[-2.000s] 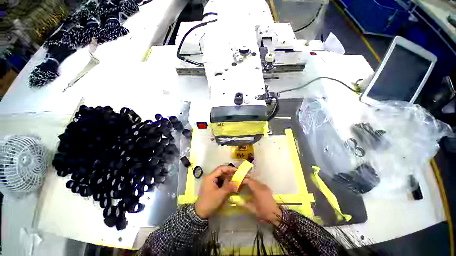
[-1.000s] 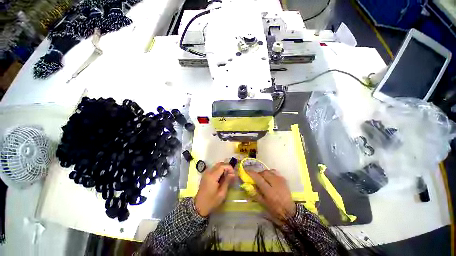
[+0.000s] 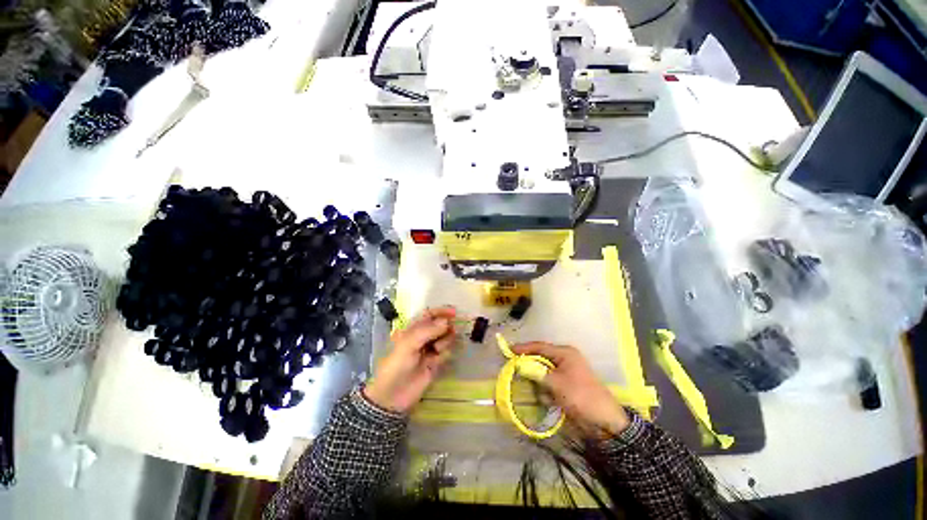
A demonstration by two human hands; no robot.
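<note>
My right hand [image 3: 579,388] holds a roll of yellow tape [image 3: 505,398] by its upper right side, with a short loose end sticking up at its top left. My left hand [image 3: 407,358] is left of the roll, fingertips together; whether a thin thing is between them is unclear. A small black loop [image 3: 479,328] lies just right of the left fingertips, and another black loop [image 3: 519,307] is by the orange-yellow clamp piece [image 3: 501,293] under the sewing machine head [image 3: 508,239]. The pale bed is edged with yellow tape strips [image 3: 632,330].
A big heap of black loops [image 3: 244,295] lies left of the bed, with a white fan [image 3: 56,305] beyond. A clear plastic bag [image 3: 701,274] with black pieces is at right, near a tablet [image 3: 859,137]. A crumpled tape strip [image 3: 693,391] lies on the grey plate.
My left hand has moved away from the tape, to the left and a little up. The roll, held in my right hand, has moved down and right and now shows its open ring.
</note>
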